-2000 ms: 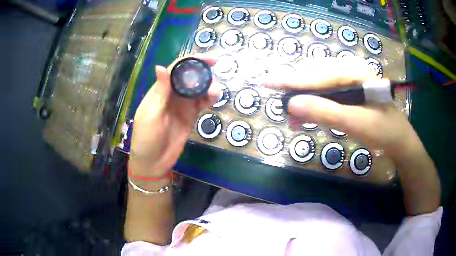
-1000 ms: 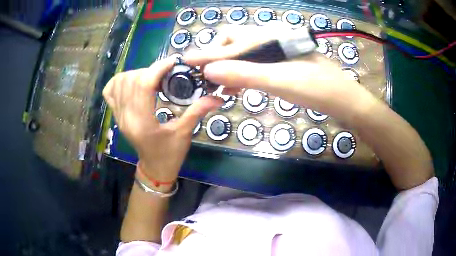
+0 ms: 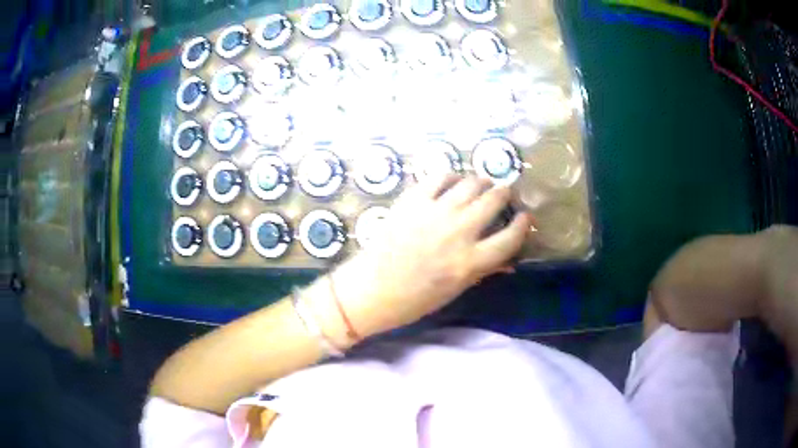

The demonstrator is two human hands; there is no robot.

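Observation:
A clear, brownish round-pocket tray (image 3: pixel 560 214) lies in front of me, with strong glare over its middle. Rows of lens units (image 3: pixel 322 233) show in it as white rings with dark or bluish centres. The pockets at its right side show as faint circles. My left hand (image 3: pixel 442 236) reaches across the tray's near edge, and its fingers are closed around a dark lens unit (image 3: pixel 499 220) at the near row, mostly hidden by the fingers. My right hand is cut off by the right edge; only the wrist and forearm show. The wired tool is not visible.
A supply tray (image 3: pixel 54 210) with long brownish channels lies at the left. Yellow tape (image 3: pixel 669 10) and blue tape mark the green mat (image 3: pixel 665 157). A red wire (image 3: pixel 752 83) runs at the far right. Dark trays or parts stand along the right edge.
My left hand has moved right and down to the tray's near row with a lens unit. My right hand has moved away to the right edge with the tool out of view. The view has shifted.

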